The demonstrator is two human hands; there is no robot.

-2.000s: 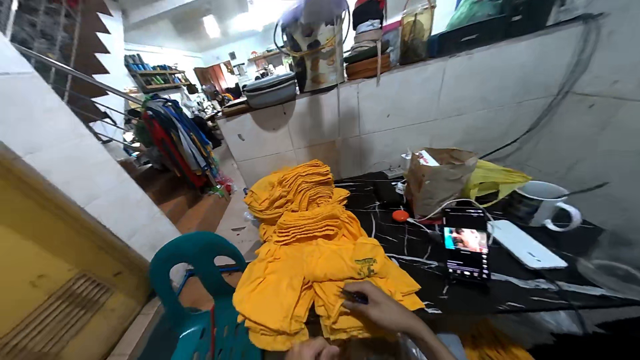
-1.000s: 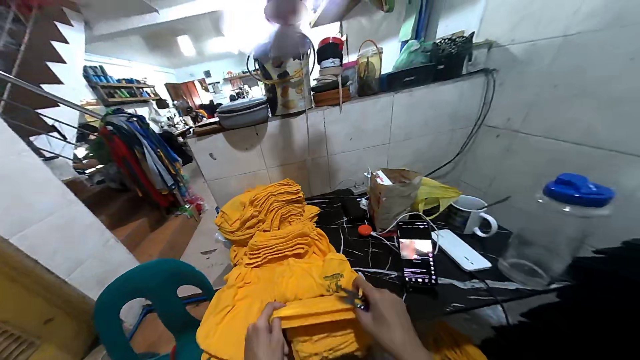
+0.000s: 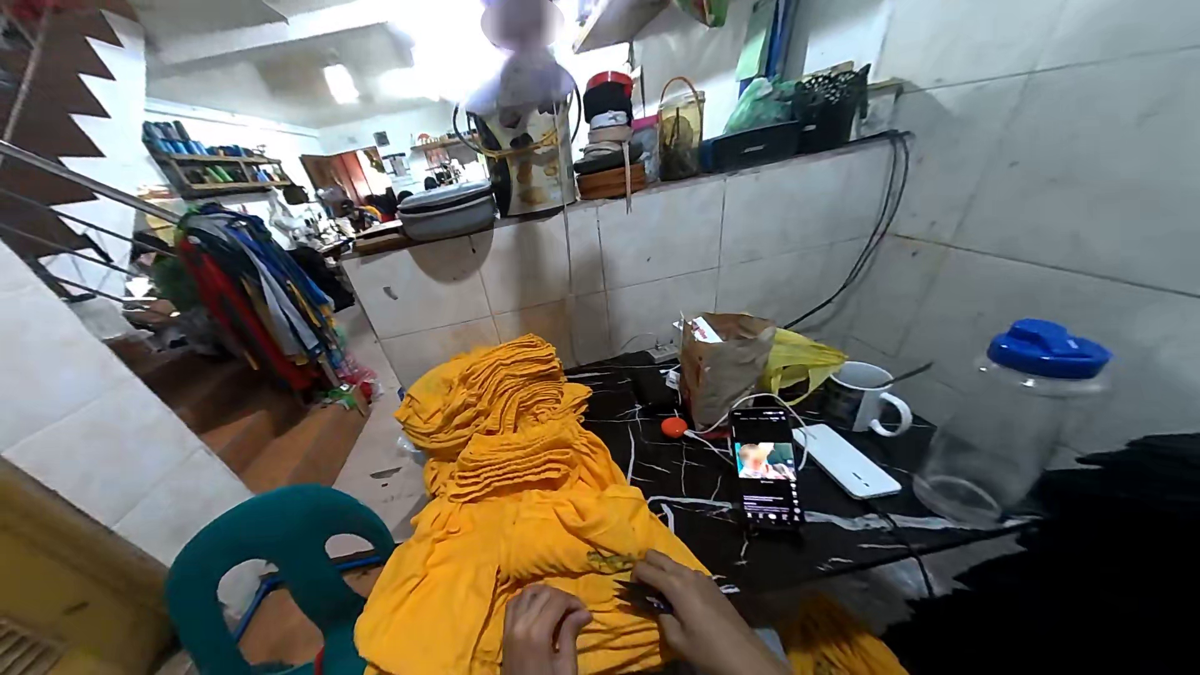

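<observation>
Yellow-orange garments point(image 3: 525, 534) of knit fabric lie piled on the black marble-patterned table, folded in layers at the back and spread out in front. My left hand point(image 3: 544, 628) rests on the near cloth with its fingers curled; whether it pinches fabric cannot be told. To its right, my right hand point(image 3: 689, 605) holds a small dark tool point(image 3: 645, 597), perhaps thread snips, against the cloth beside a dark printed or stitched mark point(image 3: 611, 562). The tool's blades point left, and its handle is partly hidden by my fingers.
A lit smartphone point(image 3: 765, 467), a white phone or power bank point(image 3: 847, 460), a mug point(image 3: 859, 397), a paper bag point(image 3: 722, 366) and a clear jug point(image 3: 994, 441) stand or lie at the right. A green plastic chair point(image 3: 272, 525) is at the left; a tiled ledge point(image 3: 656, 253) runs behind.
The folded cloth edge that both hands held up a second ago now lies lower, with my left hand resting on it. My right hand remains at the right side of the cloth with the dark tool.
</observation>
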